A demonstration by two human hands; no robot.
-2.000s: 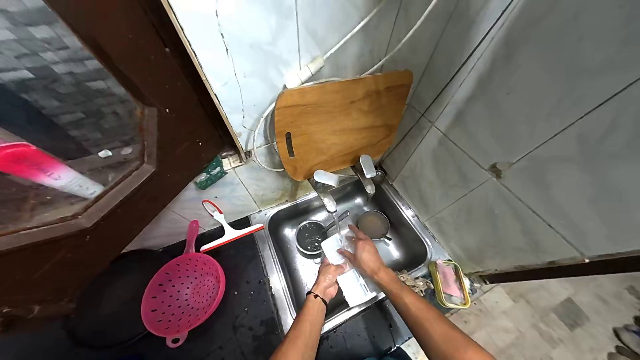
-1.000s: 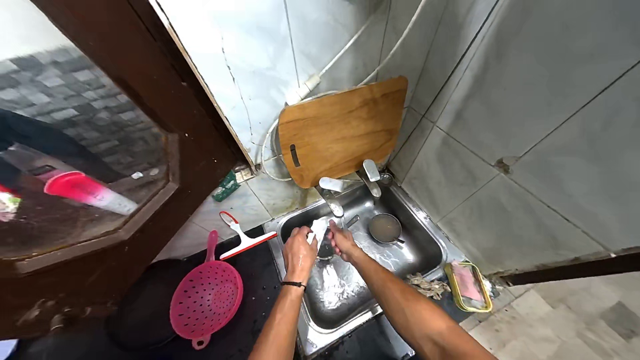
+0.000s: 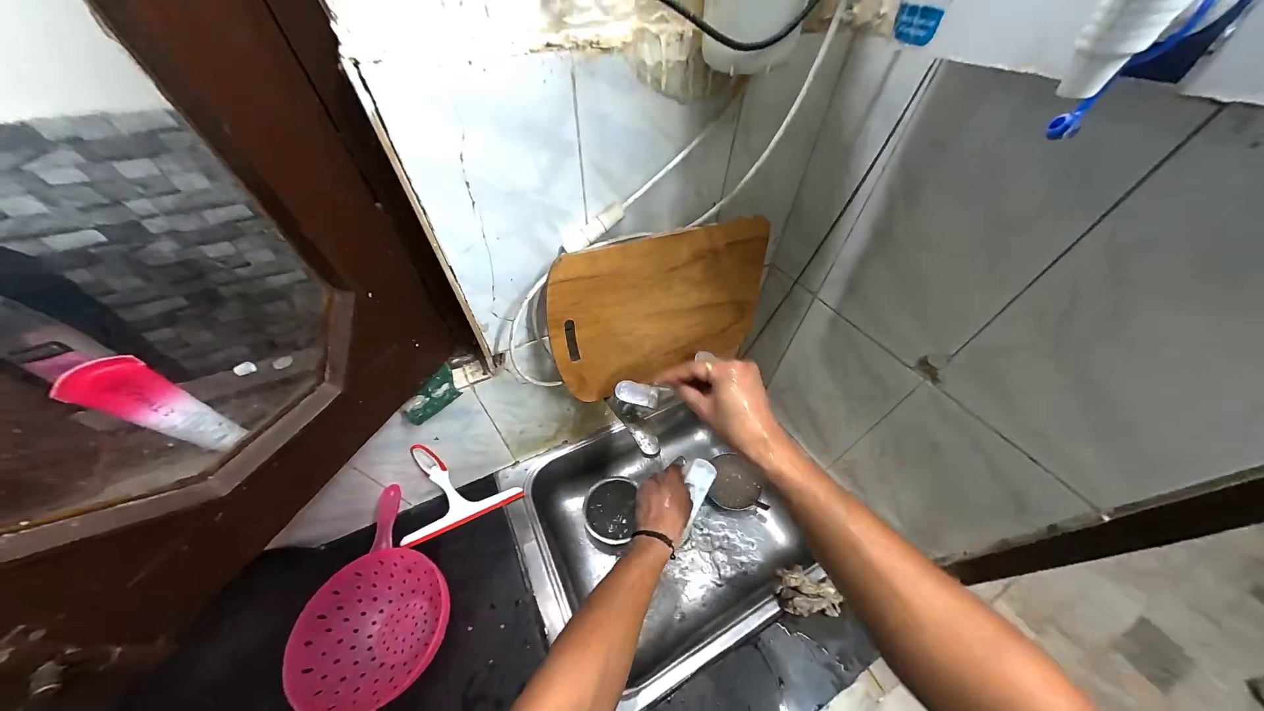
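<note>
My left hand (image 3: 664, 504) is low in the stainless steel sink (image 3: 541, 553), holding a small whitish item (image 3: 699, 482) that I cannot identify. My right hand (image 3: 729, 400) is raised beside the levers of the metal faucets, fingers bent, with nothing visible in it; whether it touches a lever cannot be told. One faucet (image 3: 637, 415) reaches over the basin above my left hand. A round dark bowl (image 3: 611, 511) stands left of that hand, and a metal pan with murky liquid (image 3: 736, 482) stands right of it. Water and suds wet the basin floor.
A wooden cutting board (image 3: 657, 301) leans on the tiled wall behind the sink. On the dark counter to the left lie a pink colander (image 3: 367, 627) and a red-and-white squeegee (image 3: 457, 506). A crumpled cloth (image 3: 808, 592) lies at the sink's right edge. A brown framed door (image 3: 380, 326) stands left.
My hands have moved apart: the right has risen to the faucet levers, while the left has gone lower in the basin with the whitish item. The view has tilted upward.
</note>
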